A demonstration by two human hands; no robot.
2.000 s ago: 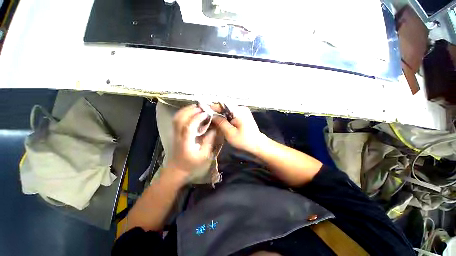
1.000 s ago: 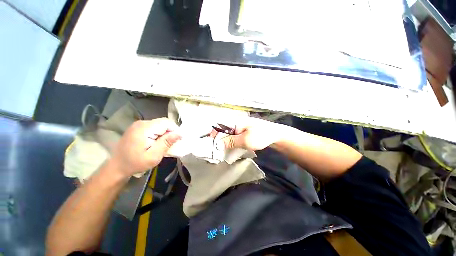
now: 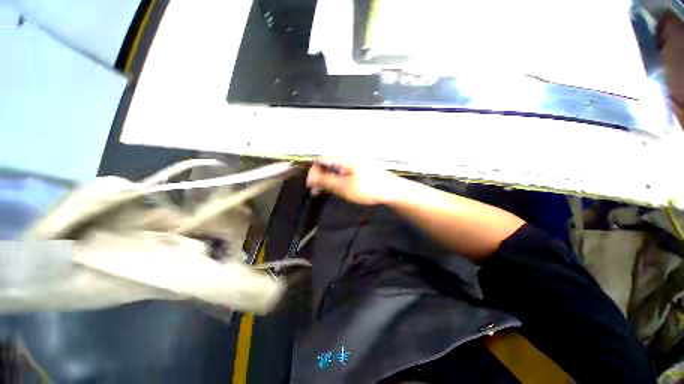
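A beige bag (image 3: 172,262) is strongly blurred at the left, away from my lap. Its pale straps (image 3: 225,178) stretch right towards my right hand (image 3: 334,181); whether they touch it is unclear. My right hand is closed below the table edge, with a small dark part of the thread snips (image 3: 335,169) showing at its fingers. My left hand cannot be seen; the blurred bag fills the left side. No cloth lies on my dark apron (image 3: 390,322).
The white table (image 3: 195,120) runs across the front, with a shiny black plate (image 3: 277,75) on it. A beige bag pile (image 3: 611,259) is at the right, below the table. A yellow floor line (image 3: 243,349) shows at lower left.
The beige bag has moved from my lap to the left and blurred. My left hand has gone out of sight. My right hand stays near the table edge, slightly higher. The view has shifted.
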